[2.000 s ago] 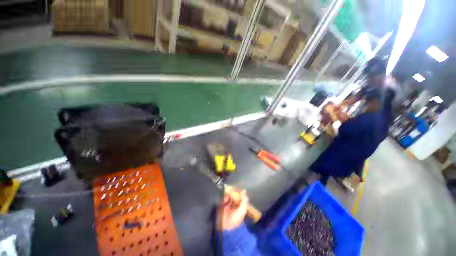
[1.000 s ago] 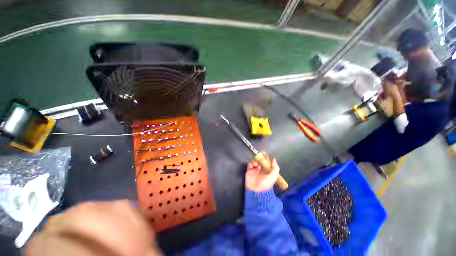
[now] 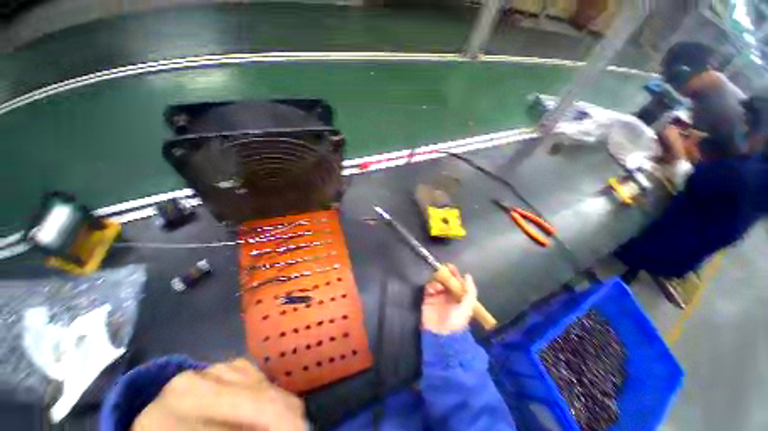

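Observation:
My right hand [image 3: 448,305] is closed around the wooden handle of a soldering iron [image 3: 411,244], whose metal tip points up and left over the dark bench. My left hand [image 3: 223,402] is large and blurred at the bottom edge, in front of the lower left of the jig; its fingertips and anything in them cannot be made out. The orange perforated jig [image 3: 307,341] lies on the bench with rows of small shiny leaded components [image 3: 290,249] across its upper half and a few loose dark pieces lower down. A thin solder wire [image 3: 177,245] runs from the spool [image 3: 59,223] to the jig's upper left.
A black fan [image 3: 257,164] stands behind the jig. The yellow sponge stand [image 3: 445,222] and orange-handled cutters [image 3: 532,226] lie right. A blue bin [image 3: 661,370] of dark parts is at lower right. A plastic bag [image 3: 118,290] lies left. Another person [image 3: 716,198] works at far right.
Since two seconds ago my left hand has come into view at the bottom. The view has shifted with my head. My right hand still holds the iron.

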